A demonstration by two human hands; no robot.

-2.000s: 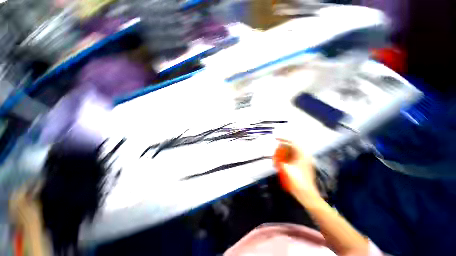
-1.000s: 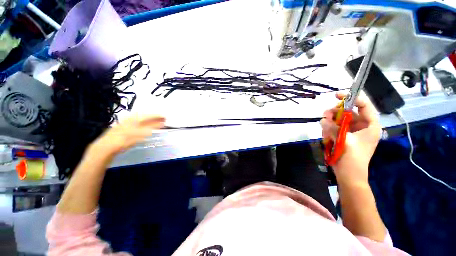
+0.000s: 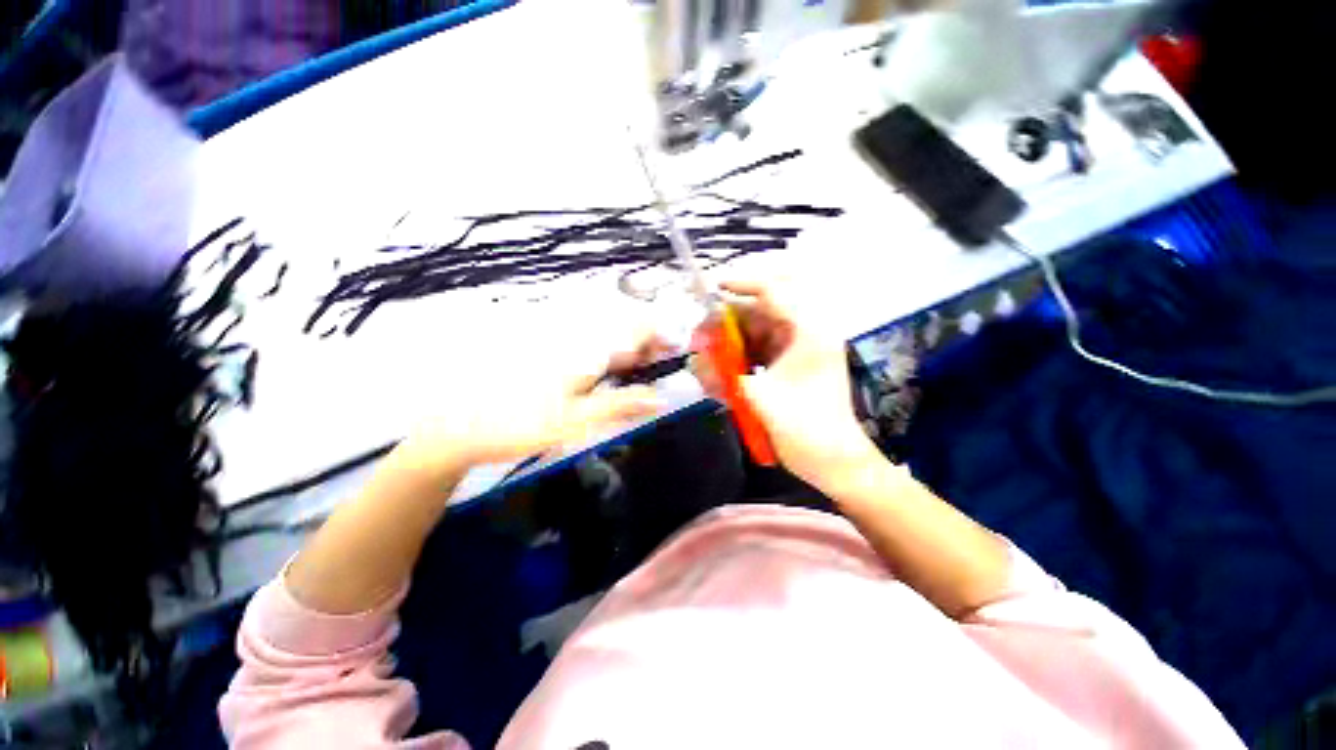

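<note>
My right hand holds scissors with a red and yellow handle, their blurred blades pointing up and away over the table. My left hand is close to its left, palm over the table's front edge, fingers blurred. A thin dark strip runs along the near edge and passes under my left hand; a dark piece shows between the two hands. Whether my left fingers grip it cannot be told. A loose bundle of dark strips lies on the white table beyond my hands.
A bushy black strip pile hangs at the left by a light purple bin. A black smartphone with a white cable lies at the right. Part of a sewing machine stands at the back. Dark blue fabric lies at the right.
My left hand has moved right along the strip, close to my right hand. The scissors are still in my right hand. The camera view has turned and shifted.
</note>
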